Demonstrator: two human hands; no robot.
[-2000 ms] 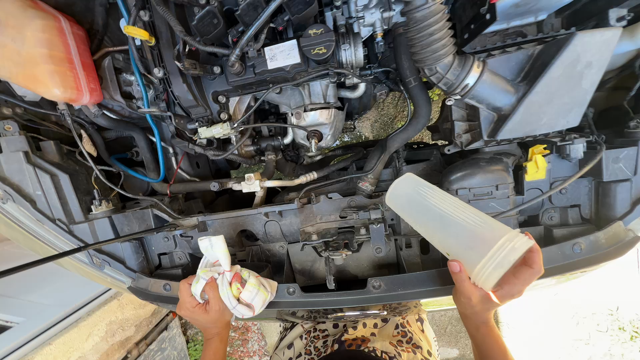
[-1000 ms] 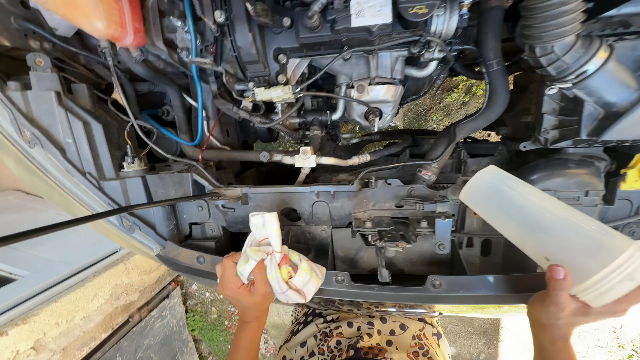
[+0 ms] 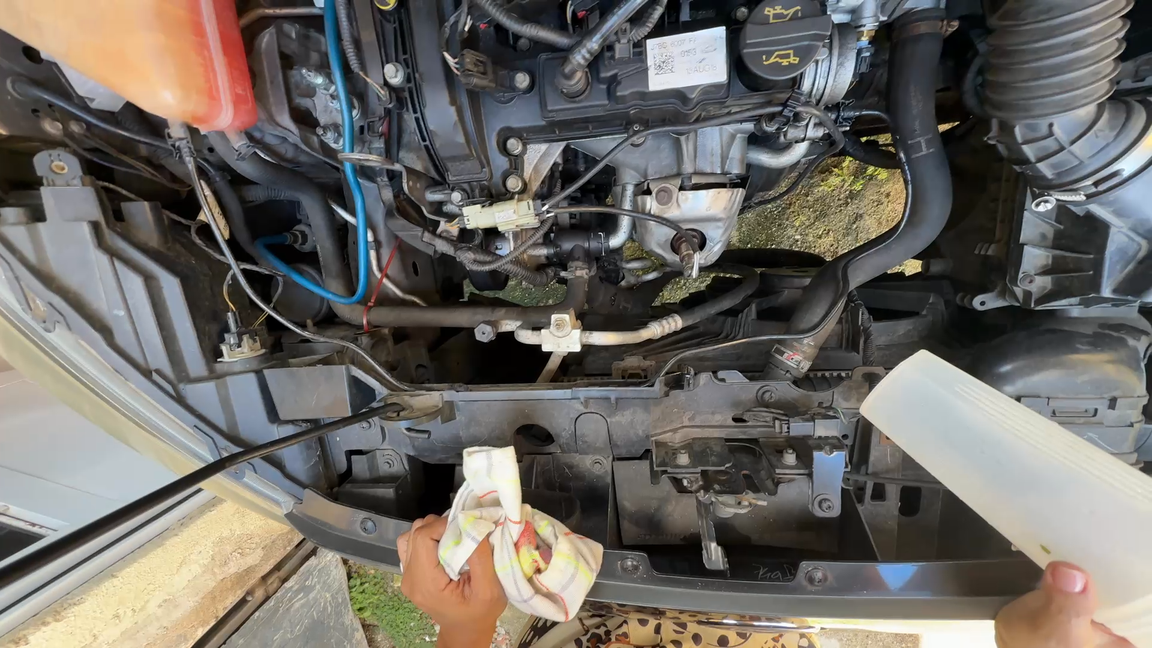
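Note:
My left hand [image 3: 454,576] grips a bunched white checked cloth [image 3: 517,540] above the dark front edge of the car's engine bay. At the lower right, my right hand [image 3: 1062,607] holds a translucent white plastic container [image 3: 999,459], tilted with its narrower end toward the upper left; part of the hand is cut off by the frame. Between the hands lies the hood latch [image 3: 720,477] on the front crossmember [image 3: 558,427]. Behind it is the engine with a black oil filler cap [image 3: 783,40].
A black hood prop rod [image 3: 198,472] slants across the left. An orange-stained coolant reservoir [image 3: 162,54] sits upper left, beside a blue hose [image 3: 346,162]. A thick black radiator hose [image 3: 922,171] and a ribbed air intake duct [image 3: 1057,58] stand at the right.
The view has shifted left and closer to the engine bay. Both hands still hold the cloth and the container; the right hand is now partly out of frame.

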